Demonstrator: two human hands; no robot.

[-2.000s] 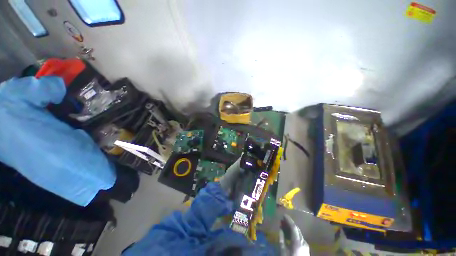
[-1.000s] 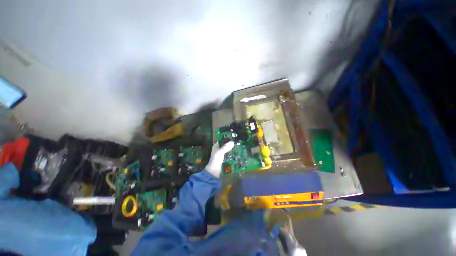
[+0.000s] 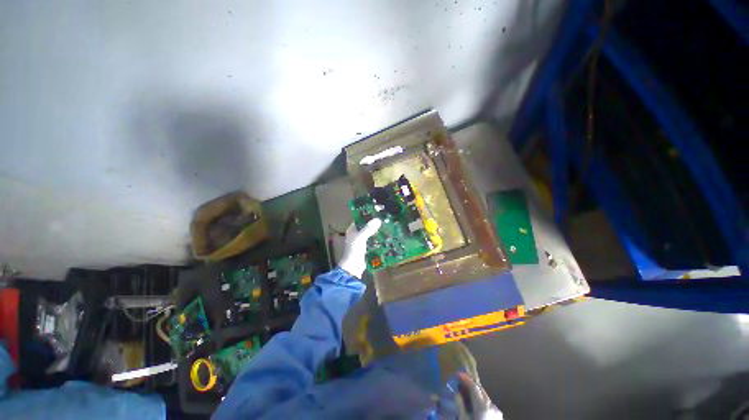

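My left hand point(image 3: 358, 246), in a white glove, grips the left edge of a green circuit board point(image 3: 392, 230). The board has black parts and yellow tape along its right edge. It is over the left part of the well of the solder pot point(image 3: 452, 305); whether it touches the solder cannot be told. Shiny solder point(image 3: 443, 205) shows beside the board. My right hand point(image 3: 478, 402), in a white glove, is at the bottom edge, partly cut off and blurred; what its fingers do cannot be told.
A black divided tray point(image 3: 261, 328) at left holds green boards and a yellow tape roll point(image 3: 203, 375). A tan box point(image 3: 227, 225) stands behind it. A green sheet point(image 3: 513, 227) lies right of the pot. A blue rack point(image 3: 649, 123) is at right. A person's blue sleeve point(image 3: 74, 402) shows at lower left.
The view has swung right, towards the pot. My left hand has brought the board from beside the tray to over the solder well. In the last second the board has barely moved relative to the pot.
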